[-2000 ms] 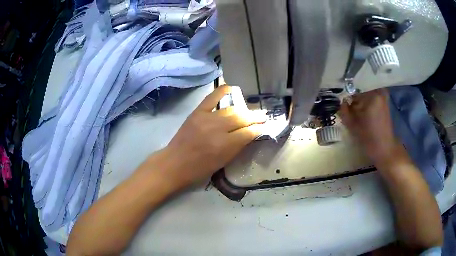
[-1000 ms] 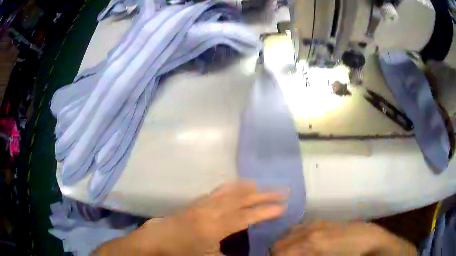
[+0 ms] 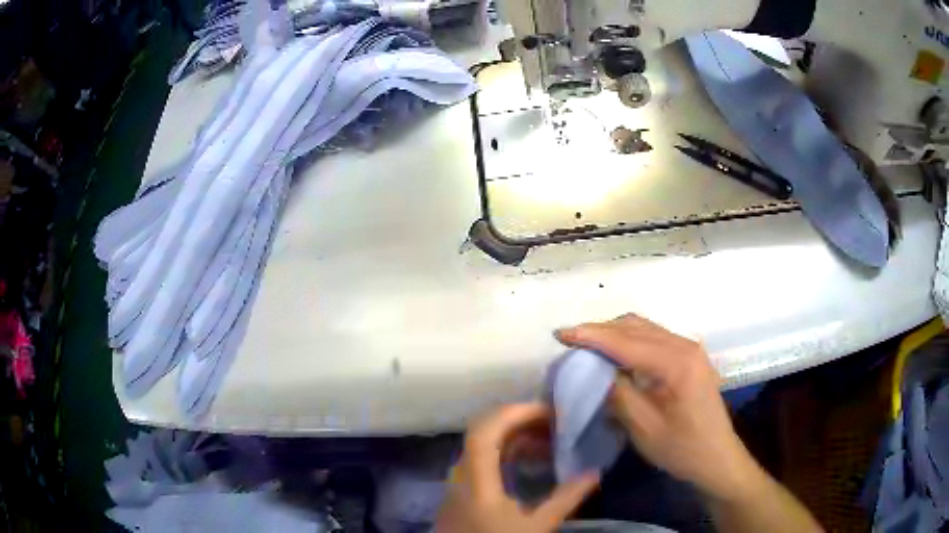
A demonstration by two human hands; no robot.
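A light-blue collar piece point(image 3: 585, 401) is held folded between my two hands at the table's front edge. My right hand point(image 3: 661, 390) grips its upper right side, thumb and fingers closed on it. My left hand point(image 3: 510, 474) is curled at its lower left, fingertips on the cloth near its lower end. The rest of the piece is hidden by the hands. The sewing machine's presser foot and needle area point(image 3: 562, 120) is brightly lit, with no cloth under it that I can see.
Black thread snips point(image 3: 735, 169) lie right of the needle. A blue rounded strip point(image 3: 796, 141) lies beyond them. A stack of collar strips point(image 3: 224, 198) covers the table's left. Loose pale pieces point(image 3: 198, 484) lie below the edge at left. More cloth point(image 3: 921, 458) is at lower right.
The collar piece has come off the machine and, from hanging long over the table, is now folded up in my hands. The right hand has risen over the table edge. The view has shifted.
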